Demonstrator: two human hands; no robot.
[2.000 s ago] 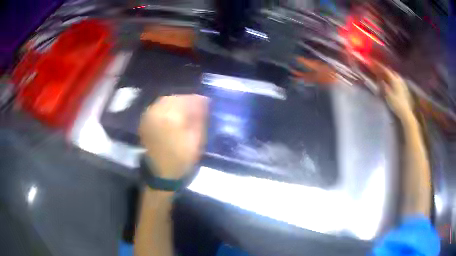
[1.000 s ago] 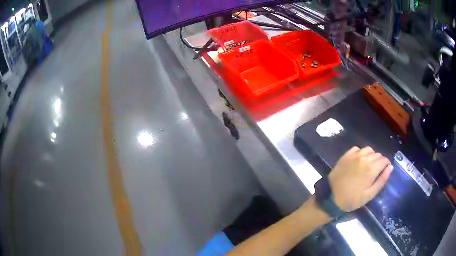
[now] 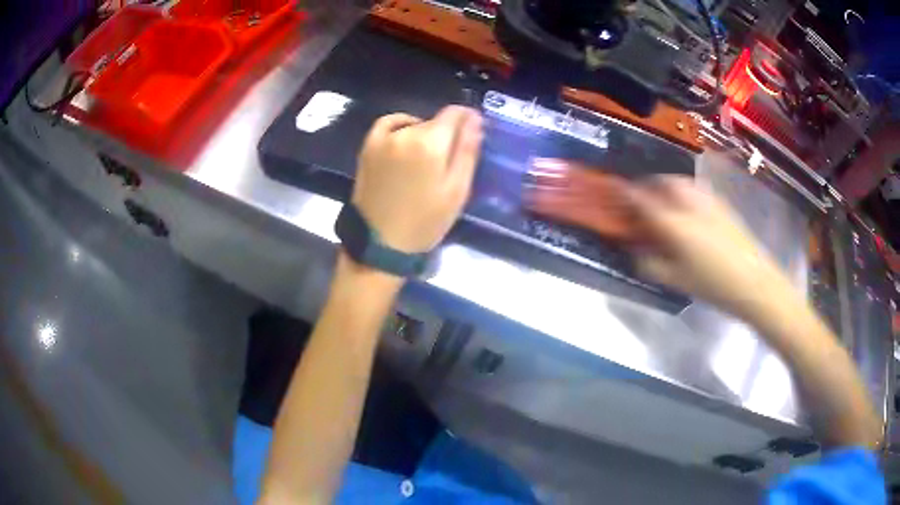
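Observation:
The black work pad (image 3: 345, 94) lies on the shiny metal bench. My left hand (image 3: 419, 178), with a dark watch on the wrist, is over the pad's left-middle part, fingers curled; whether it holds something small cannot be told. My right hand (image 3: 691, 237) is blurred over the pad's right part and grips the end of a reddish-brown carrier strip (image 3: 582, 197), also blurred. The strip points left toward my left hand, with a gap between. A clear parts strip (image 3: 548, 120) lies on the pad behind both hands.
Red parts bins (image 3: 163, 79) stand at the back left. Brown bars (image 3: 444, 32) lie along the pad's back edge, with another brown bar (image 3: 632, 116) to the right. A black round camera body (image 3: 572, 35) hangs over the back. A red light (image 3: 740, 79) glows at the back right.
The view has swung right from the aisle, back over the pad. My right hand, out of view one second ago, is now over the pad with a carrier strip. My left hand stays curled over the pad.

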